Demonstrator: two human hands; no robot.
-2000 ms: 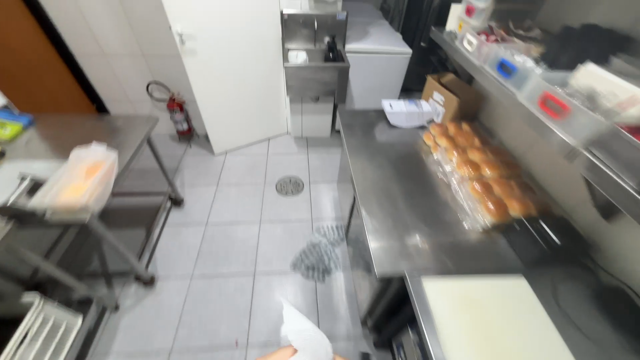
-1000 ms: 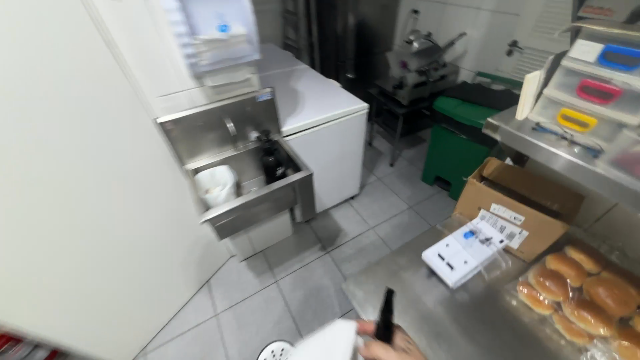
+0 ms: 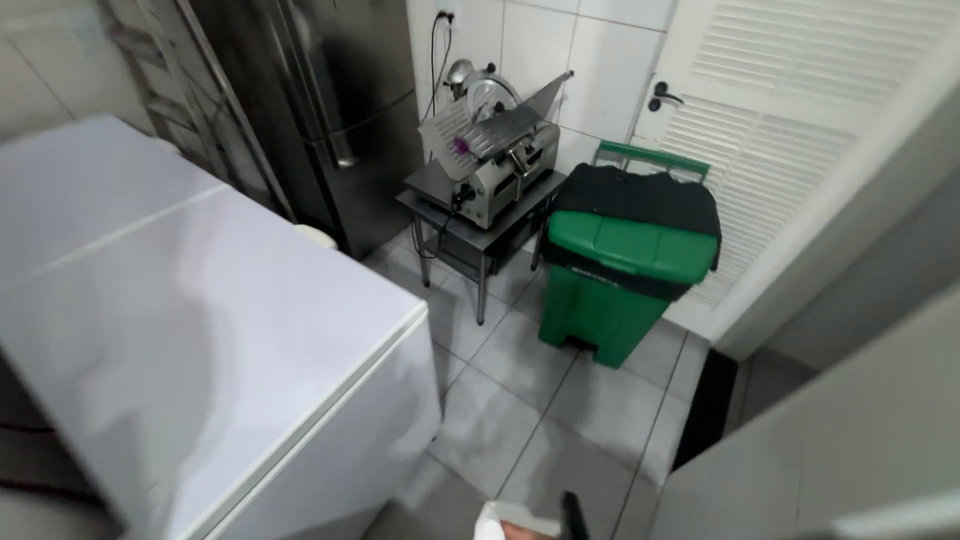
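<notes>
At the bottom edge of the head view, a small part of my right hand (image 3: 525, 532) shows, its fingers closed around a slim black object (image 3: 574, 516) that stands up beside them. A white sheet, paper or cloth (image 3: 491, 520), lies against the same fingers on their left side. The rest of this hand is cut off by the frame. My left hand is out of view. Beyond the hand lies the tiled floor (image 3: 551, 457), with a white chest freezer (image 3: 300, 315) to the left.
A green pedal bin (image 3: 615, 300) with a black liner stands ahead, beside a meat slicer (image 3: 510, 165) on a low metal table (image 3: 480, 236). Behind are a steel refrigerator (image 3: 360, 112), a ladder (image 3: 195, 97) and a white louvred door (image 3: 757, 165). A pale panel (image 3: 847, 420) borders the right side.
The view has swung from the worktable with bread buns and the sink to the freezer, slicer and bin. The white sheet and black object have stayed with my right hand since one second ago.
</notes>
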